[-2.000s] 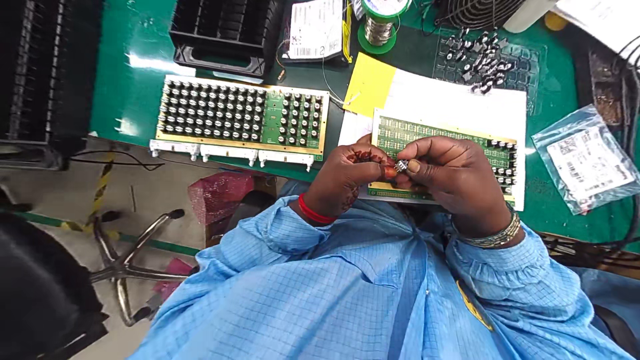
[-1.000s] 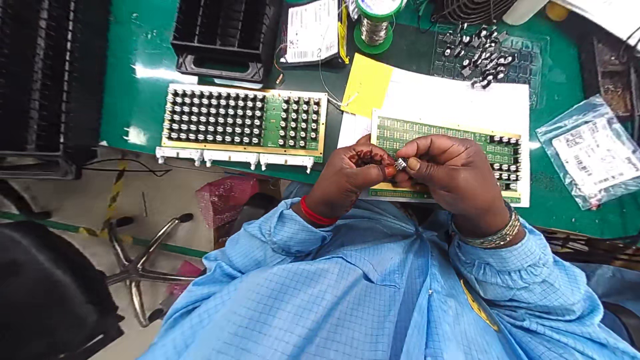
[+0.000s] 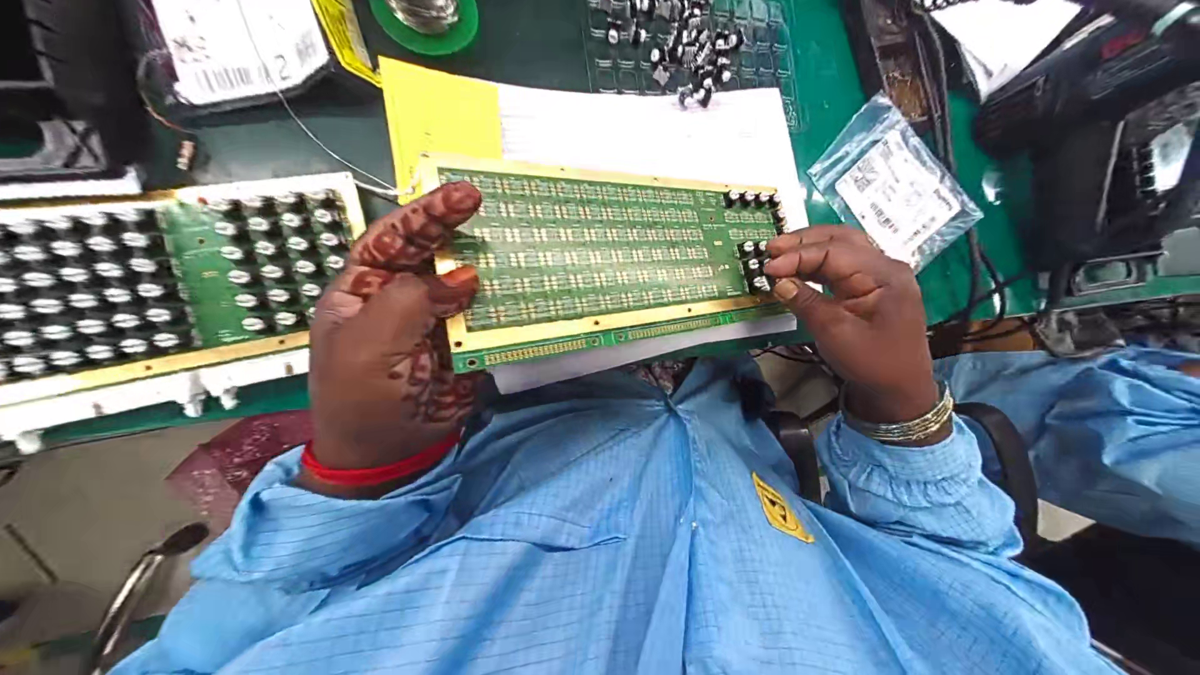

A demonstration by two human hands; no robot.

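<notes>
A green circuit board (image 3: pixel 581 244) with a gold-coloured border lies in front of me, with black cylindrical components (image 3: pixel 755 267) standing at its right end. My left hand (image 3: pixel 403 319) is at the board's left edge, thumb and fingers apart, with nothing seen between them. At the right end, the fingertips of my right hand (image 3: pixel 844 309) pinch at one of the black components on the board; the component is partly hidden by the fingers. To the left lies a second board (image 3: pixel 202 272) filled with rows of similar components with silver tops.
White and yellow paper (image 3: pixel 647 127) lies under the board. Loose black components (image 3: pixel 689 47) are piled on a clear plastic tray (image 3: pixel 769 56) behind it. A labelled clear bag (image 3: pixel 895 187) lies at right, a wire spool (image 3: pixel 427 19) at back left. Another person's blue sleeve (image 3: pixel 1106 422) shows at right.
My hands have moved apart from where they met over the board around a small component. The left is now at the board's left edge, the right at its right end. The view has shifted closer.
</notes>
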